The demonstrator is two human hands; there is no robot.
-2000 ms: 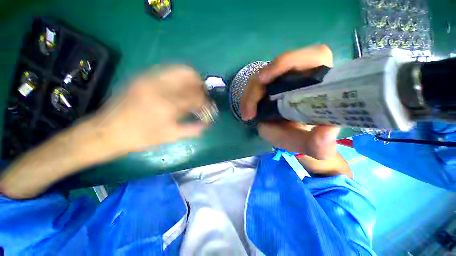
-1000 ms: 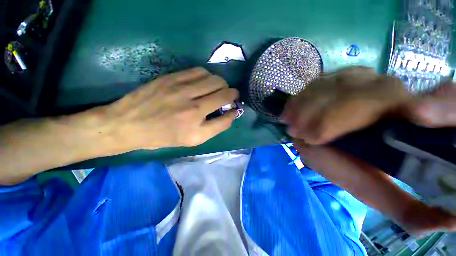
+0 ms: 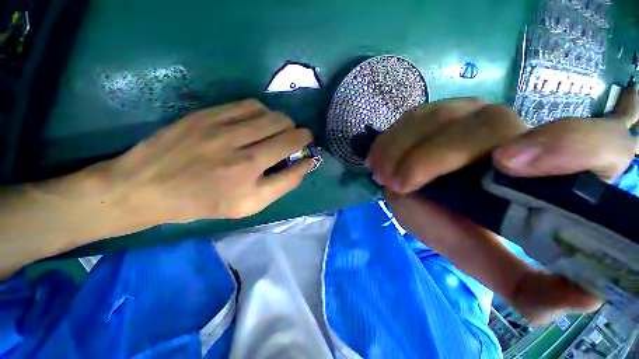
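My left hand (image 3: pixel 217 161) pinches a small round module (image 3: pixel 305 156) in its fingertips, just above or on the green mat; the fingers hide most of it. My right hand (image 3: pixel 445 144) is around the black front part of a powered screwdriver (image 3: pixel 588 235), whose body runs to the right edge. Its dark nose is over the lower left rim of the round screw dish (image 3: pixel 382 102). The driver's tip cannot be made out. No single screw can be told.
A white card (image 3: pixel 294 78) lies left of the dish, a blue mark (image 3: pixel 469 70) right of it. A clear blister tray (image 3: pixel 564 66) is at upper right, a black tray (image 3: pixel 42 77) at upper left. Another hand (image 3: pixel 567 144) reaches over the screwdriver from the right; whose is unclear.
The screwdriver body has swung down to the right, with its nose at the dish. The left hand has steadied with the module. Lately the view has shifted slightly and the other hand has come further in.
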